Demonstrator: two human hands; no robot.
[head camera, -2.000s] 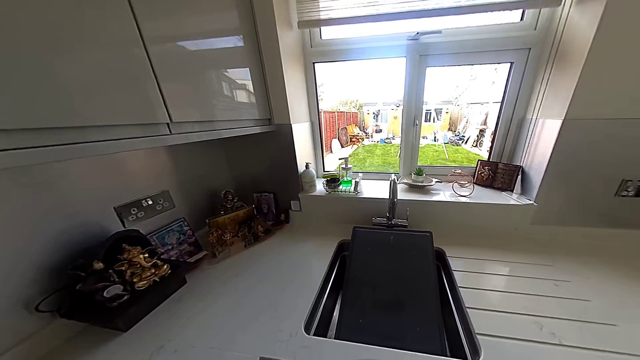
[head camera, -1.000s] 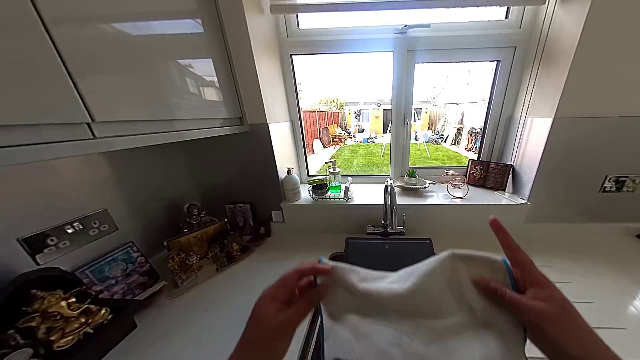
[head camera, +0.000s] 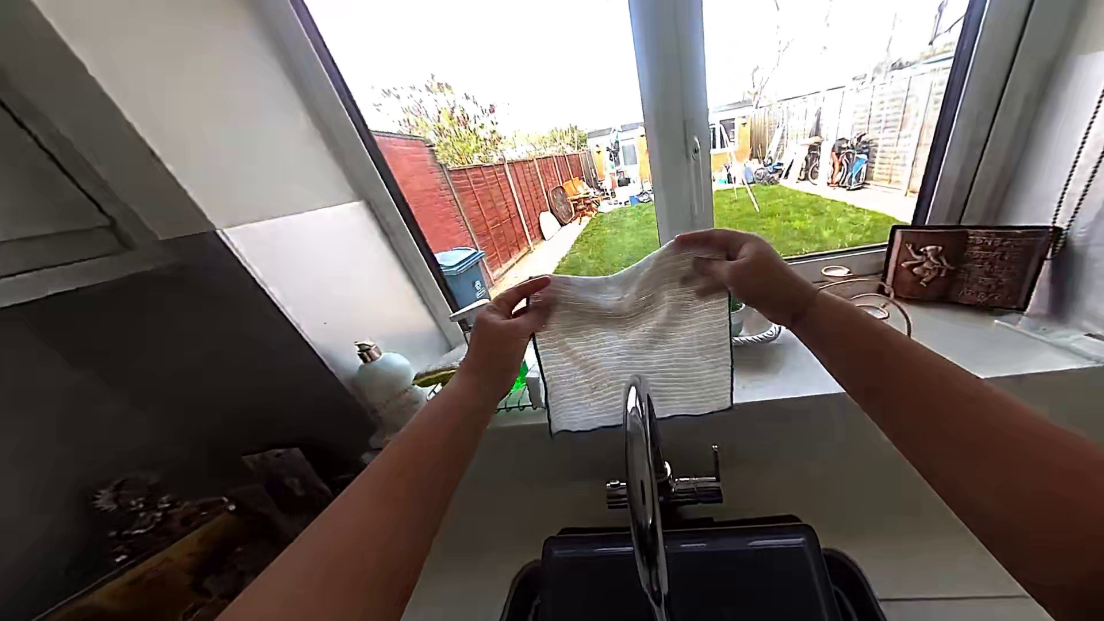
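Note:
A white ribbed cloth with a dark edge (head camera: 638, 354) hangs spread out between my hands, in front of the window and above the sill. My left hand (head camera: 504, 332) pinches its upper left corner. Its upper right corner is held by my right hand (head camera: 746, 272). The chrome tap (head camera: 642, 483) rises in front of the cloth's lower edge. Below the tap, a dark board or tray (head camera: 690, 565) lies over the sink (head camera: 849, 586).
On the sill, a soap bottle (head camera: 384, 384) and a wire rack (head camera: 516, 401) stand left; a copper-coloured wire holder (head camera: 875, 302) and a book-shaped plaque (head camera: 966, 267) stand right. Dark ornaments (head camera: 138, 517) sit lower left. The sill edge (head camera: 862, 390) crosses behind the tap.
Both hands and the cloth have moved forward from over the sink to the window sill. The cloth now hangs flatter. The view has moved closer to the window and tilted.

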